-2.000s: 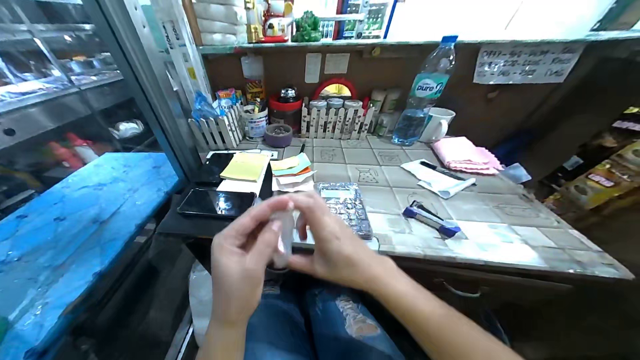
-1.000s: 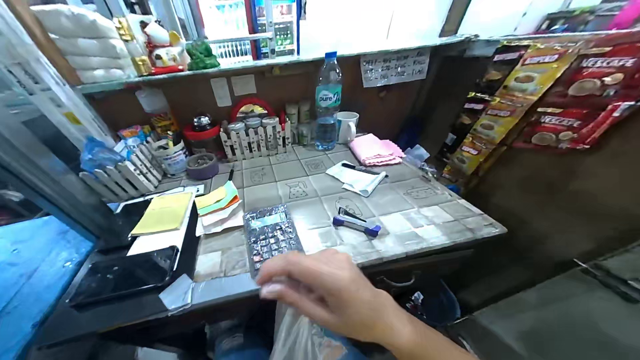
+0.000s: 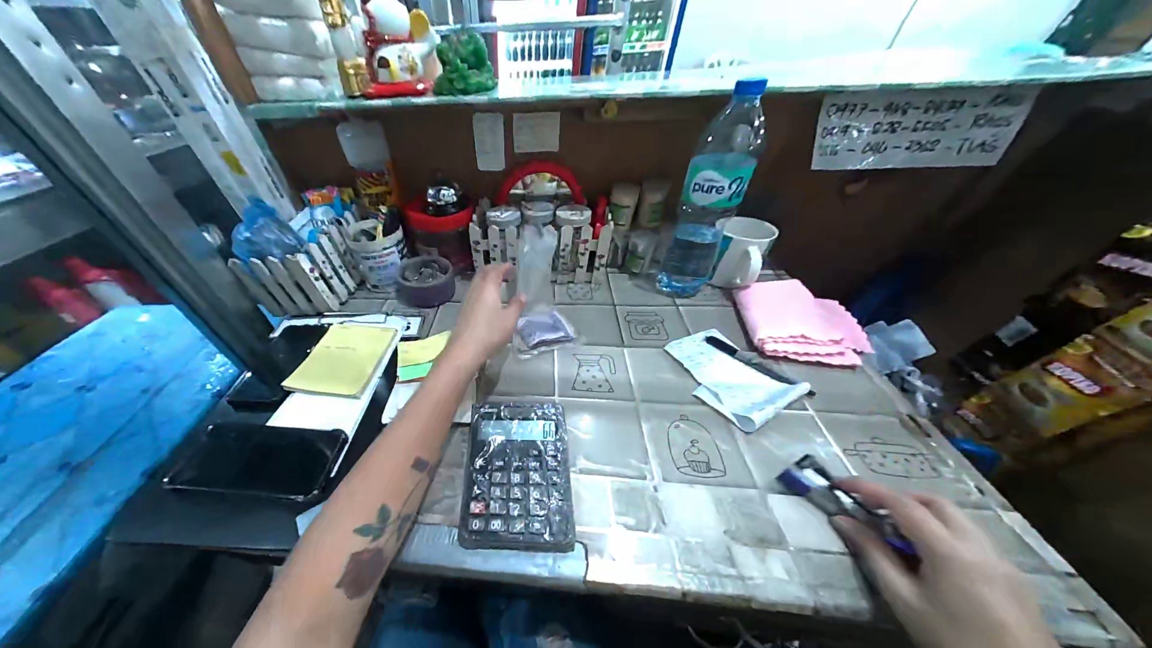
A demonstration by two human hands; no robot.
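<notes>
My left hand (image 3: 490, 315) reaches across the tiled counter and holds the upper part of a small clear plastic bag (image 3: 538, 270); something purple lies in the bag's bottom, on the tiles. At the lower right, my right hand (image 3: 936, 558), blurred, has its thumb and fingers around a blue and grey stapler (image 3: 846, 504). Between my arms lies a calculator (image 3: 517, 477) in clear plastic wrap. A folded paper (image 3: 738, 382) with a black pen (image 3: 756, 364) on it is beyond the stapler. Yellow sticky notes (image 3: 342, 360) are left of my forearm.
At the back stand a water bottle (image 3: 711, 189), a white mug (image 3: 745, 252), a roll of tape (image 3: 426, 281) and a small white picket fence (image 3: 576, 252) with jars. Folded pink cloth (image 3: 801, 324) lies at the right. A black phone (image 3: 256, 461) is at the left edge.
My left hand, out of view one second ago, is now over the counter with the bag. The right hand has moved from near the calculator to the stapler.
</notes>
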